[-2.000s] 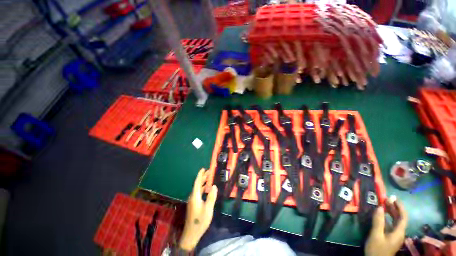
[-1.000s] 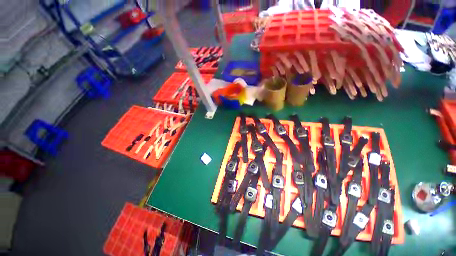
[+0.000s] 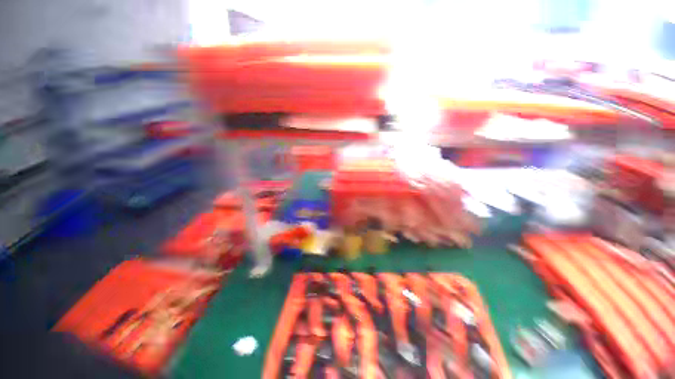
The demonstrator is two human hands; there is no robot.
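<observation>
The picture is strongly blurred. The orange-red tray of black-strapped smartwatches lies on the green bench at the bottom centre, its near part cut off by the lower edge. The small white square lies left of the tray. A clear dispenser bottle stands to its right, smeared by blur. Neither my left hand nor my right hand can be made out. A pale bluish smear at the bottom right is too blurred to name.
Behind the tray are two tan cylinders, a blue bin and a stack of red trays with pink straps. More red trays stand on the right and left. A pale post rises at the bench's left edge.
The head view has tilted up, so the watch tray sits lower and shelves show overhead. Both hands, seen beside the tray two seconds ago, are no longer seen.
</observation>
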